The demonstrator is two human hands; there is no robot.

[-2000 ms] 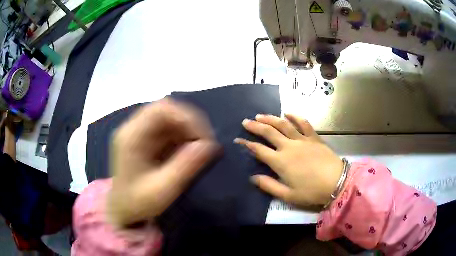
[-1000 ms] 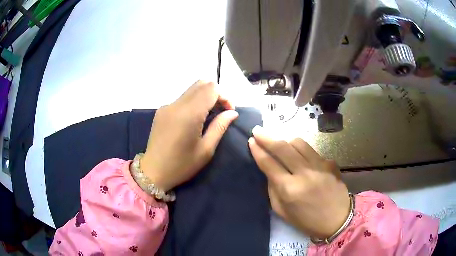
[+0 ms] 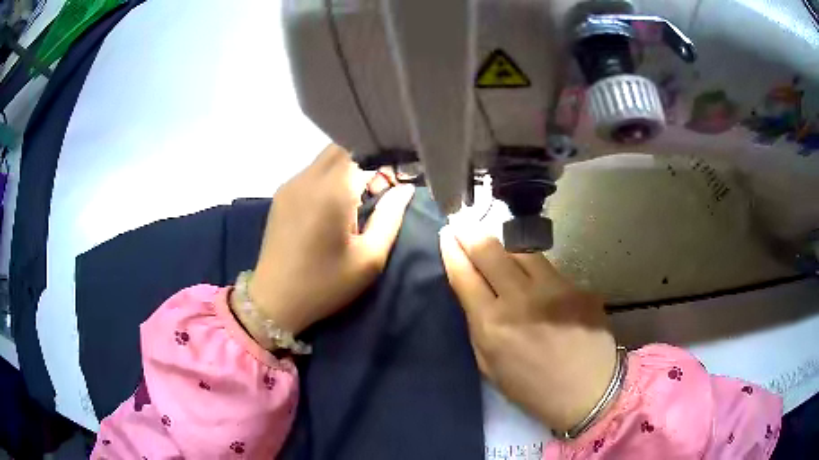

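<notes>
The dark navy cloth (image 3: 386,359) lies on the white table in front of the sewing machine head (image 3: 359,81). My left hand (image 3: 314,243) pinches the cloth near its top edge between thumb and fingers, close beside the needle area. My right hand (image 3: 530,314) holds the cloth's right edge at the fingertips, just below the needle area. The cloth's top edge reaches the needle area. The machine head hides the needle and presser foot, and glare blurs the spot between my hands.
Another dark cloth strip (image 3: 40,189) runs along the table's left edge. A green basket (image 3: 76,31) is at the top left. A ridged silver knob (image 3: 626,106) sticks out from the machine. The shiny machine bed (image 3: 664,234) lies right of my right hand.
The machine head appears nearer and further left. Both hands, at first over the cloth, came to its top and right edges, and the cloth's top edge is now at the needle area.
</notes>
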